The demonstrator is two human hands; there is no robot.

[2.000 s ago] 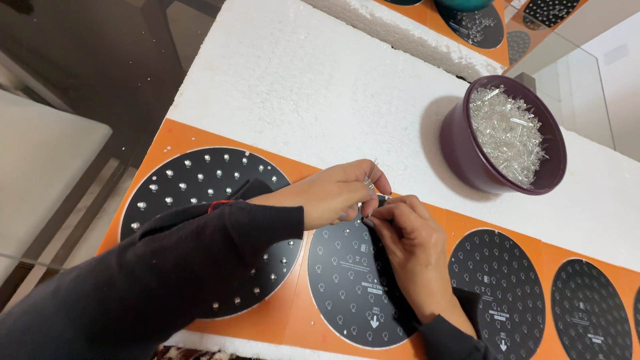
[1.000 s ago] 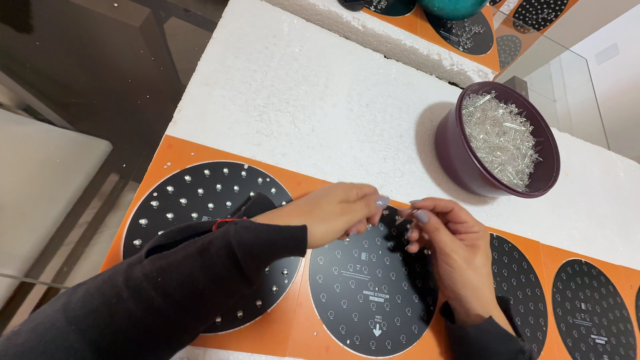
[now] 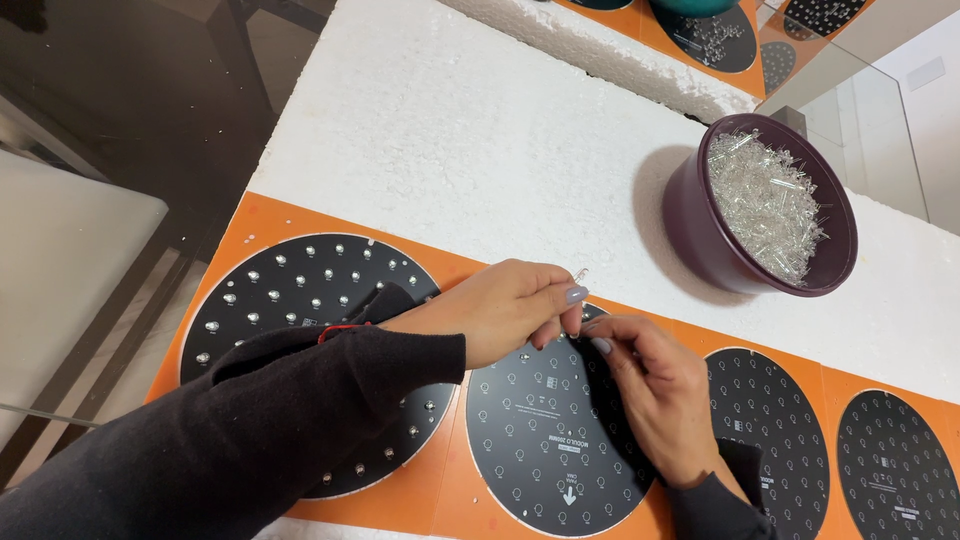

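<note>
My left hand (image 3: 517, 307) is over the top of a round black circuit board (image 3: 540, 457) set in an orange panel. Clear LEDs with wire leads (image 3: 580, 274) stick out from between its thumb and fingers. Close beside it, my right hand (image 3: 656, 382) has thumb and forefinger pinched at the board's upper edge; whether an LED is between them is hidden. A few LEDs (image 3: 524, 357) sit near the top of this board. The round board to the left (image 3: 259, 300) carries many LEDs, partly covered by my left sleeve.
A purple plastic bowl (image 3: 686, 217) full of clear LEDs stands on the white foam slab (image 3: 450, 120). More round boards (image 3: 772, 420) (image 3: 896, 465) continue to the right. A foam edge, further orange panels (image 3: 630, 30) and a teal container lie behind. A pale chair seat (image 3: 67, 262) is at left.
My right hand has come down from its raised place of a second ago to the board's upper edge. My left hand stays close by, with LEDs in its fingers.
</note>
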